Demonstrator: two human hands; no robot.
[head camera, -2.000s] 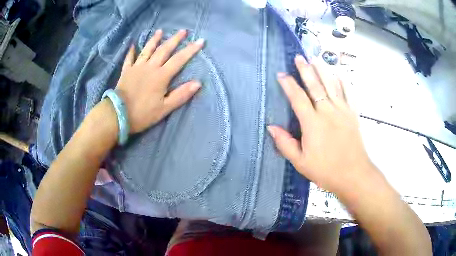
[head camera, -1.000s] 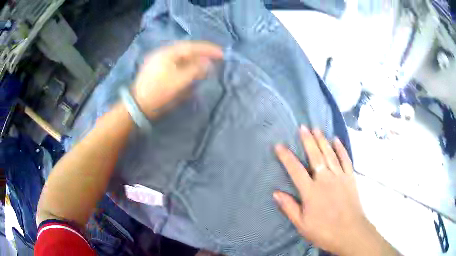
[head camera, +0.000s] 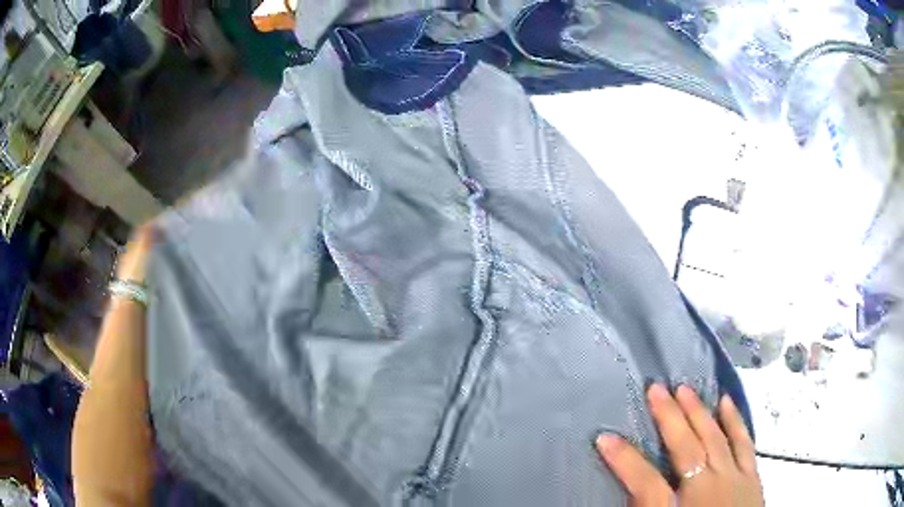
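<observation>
A denim jacket (head camera: 416, 297), grey-blue wrong side up, spreads over the middle of the view. A raised seam runs down its centre, and a dark collar-like opening shows at the top. My right hand (head camera: 694, 456) lies flat on the jacket at the lower right, fingers apart, with a ring on one finger. My left forearm, with a pale bangle, shows at the left edge of the jacket. My left hand is hidden behind or under the raised fabric, so its grip cannot be seen.
The white table (head camera: 634, 149) lies to the right, with overexposed machine parts (head camera: 793, 347) on it. More denim (head camera: 634, 50) lies across the far side. A dark blue garment heap (head camera: 45, 421) is at the lower left. A shelf or frame edge (head camera: 45, 149) stands at the upper left.
My left hand has moved left and out of sight behind the fabric, and the jacket's left part is lifted. More of the jacket's far end shows. My right hand remains on the cloth, lower in view.
</observation>
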